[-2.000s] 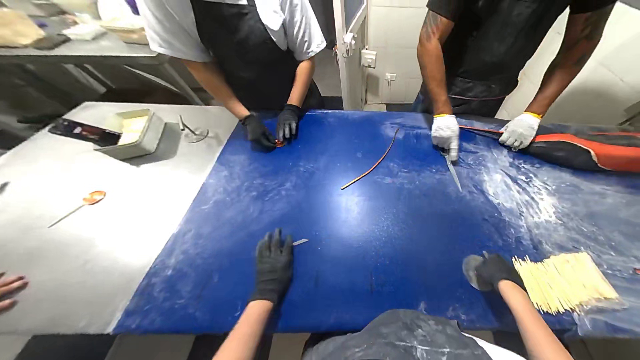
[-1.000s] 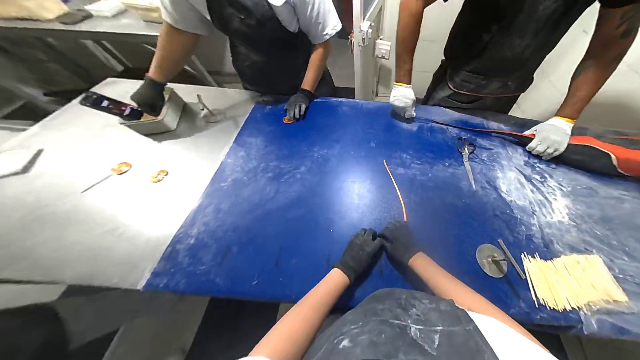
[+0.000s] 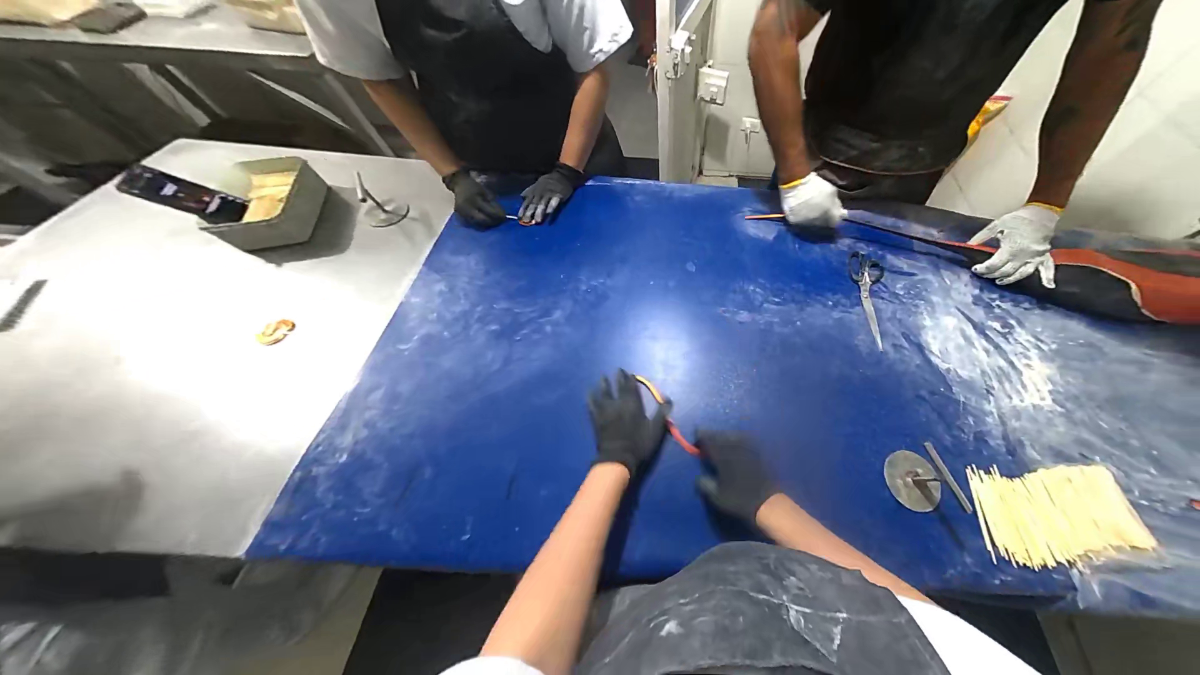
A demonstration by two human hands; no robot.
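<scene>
A thin red and orange candy rope (image 3: 677, 435) lies curved on the blue mat (image 3: 525, 337) between my hands. Over its upper part is my left hand (image 3: 626, 422), black-gloved, with the thumb across the rope and the fingers apart. My right hand (image 3: 736, 473), in a black glove and blurred, is at the rope's lower end; whether it grips the end cannot be told. To the right lie a round metal disc with a handle (image 3: 911, 481), a metal strip (image 3: 948, 476) and a bundle of pale sticks (image 3: 1059, 516).
Across the table, a co-worker's black-gloved hands (image 3: 511, 199) touch a small coiled piece. Another co-worker's white-gloved hands (image 3: 1017, 246) hold a long red and black candy mass (image 3: 1125, 281). Scissors (image 3: 867, 295) lie nearby. On the metal surface are a tray (image 3: 272, 206), a second disc tool (image 3: 385, 214) and a coiled candy (image 3: 276, 332).
The candy rope, nearly straight one second ago, is now curved, and my hands are farther apart. The disc tool that my right hand touched two seconds ago lies released. A co-worker's hand has left the tray.
</scene>
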